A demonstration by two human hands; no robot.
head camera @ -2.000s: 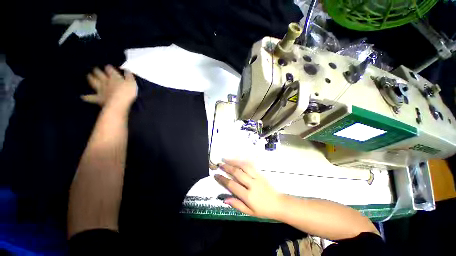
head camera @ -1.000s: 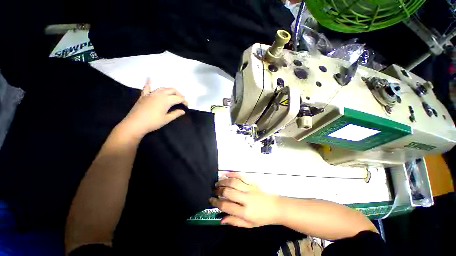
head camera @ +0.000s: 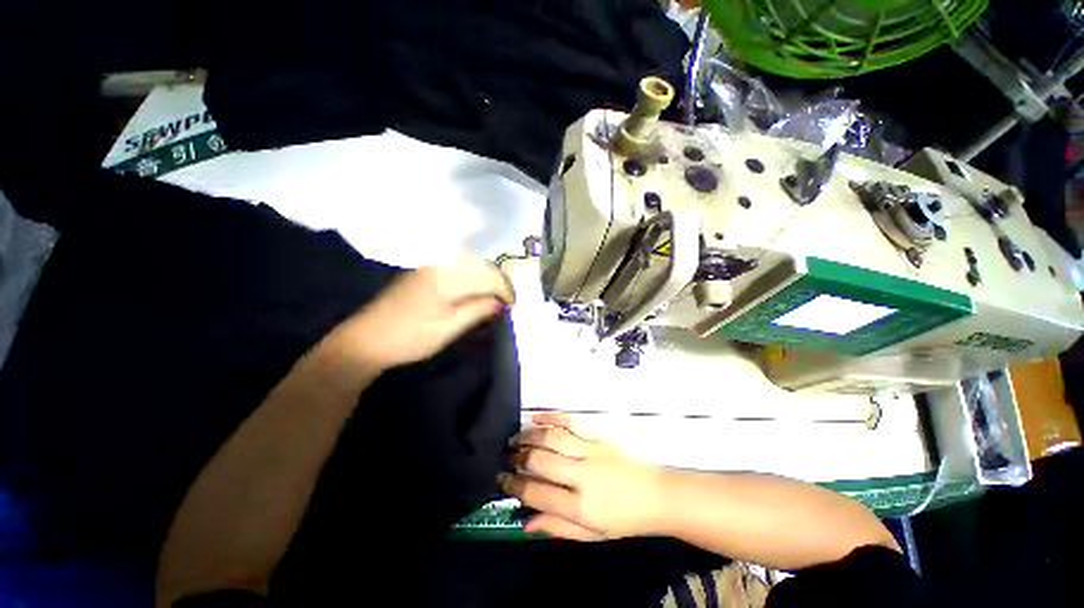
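Observation:
Black fabric (head camera: 226, 344) lies over the left part of the table, its right edge on the machine bed (head camera: 689, 442). My left hand (head camera: 434, 311) is at the fabric's upper right edge, left of the presser foot area (head camera: 585, 316), fingers bent downward; whether it pinches the cloth is hidden. My right hand (head camera: 583, 479) lies on the fabric's lower right edge near the table's front, fingertips on the cloth; its grip cannot be told. The cream machine head (head camera: 618, 226) stands over the bed.
A green-framed control panel (head camera: 838, 311) is on the machine arm. A green fan (head camera: 850, 30) is at the top right. A clear parts tray (head camera: 996, 434) is at the table's right end. A green ruler strip (head camera: 886, 489) runs along the front edge. More black cloth (head camera: 440, 65) lies behind.
My left hand has moved from the far left to the right, towards the needle area, and the fabric's edge has come further onto the bed. My right hand has shifted slightly down onto the cloth.

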